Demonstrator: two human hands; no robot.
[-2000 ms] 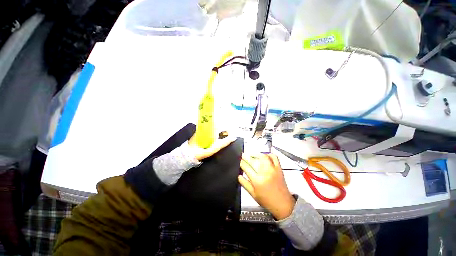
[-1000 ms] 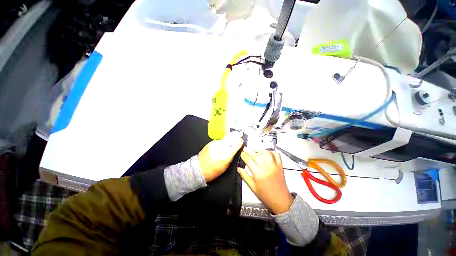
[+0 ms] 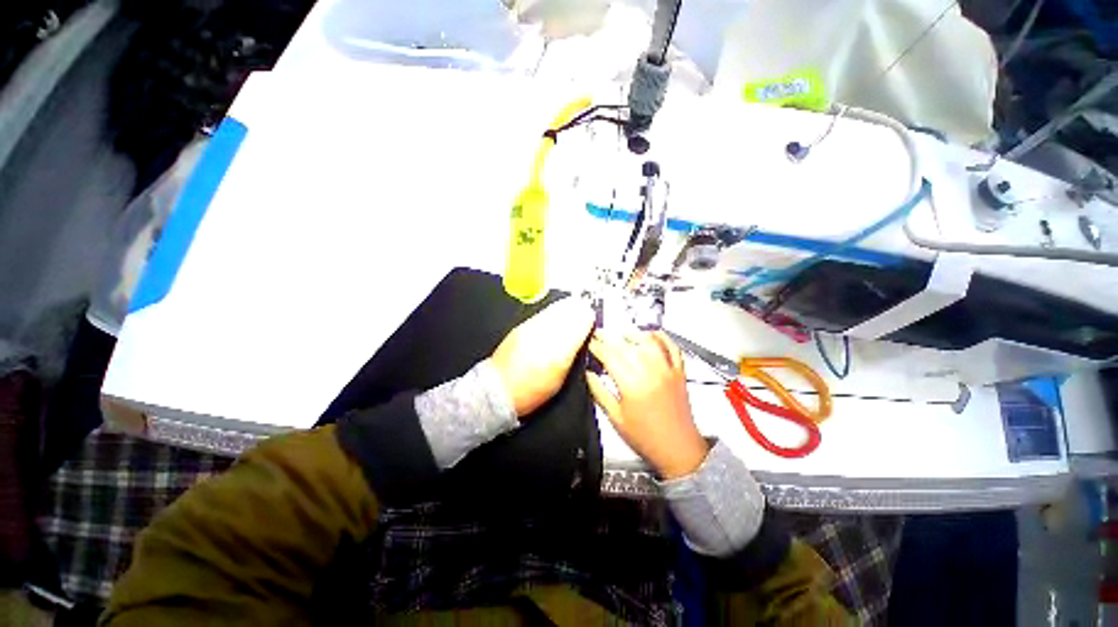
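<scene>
A black cut panel (image 3: 429,337) lies on the white table and hangs over its front edge. My left hand (image 3: 539,358) rests on the panel's right part, fingers at its edge beside the presser foot (image 3: 647,306). My right hand (image 3: 647,398) is just right of it, fingertips on the same edge. Both hands hold the fabric edge at the needle area; the fingertips are bright and partly blurred. The needle itself cannot be made out. A neon yellow tag (image 3: 526,245) hangs left of the needle, just above my left hand.
Scissors (image 3: 775,410) with orange and red loops lie right of my right hand, blades towards the presser foot. The white sewing machine (image 3: 785,184) spans the upper right. Blue tape (image 3: 190,214) is at the table's left. Plaid fabric (image 3: 117,502) shows below the front edge.
My left hand has moved from beside the yellow tag to the panel's edge near my right hand. More of the panel shows on the table. The view has shifted slightly.
</scene>
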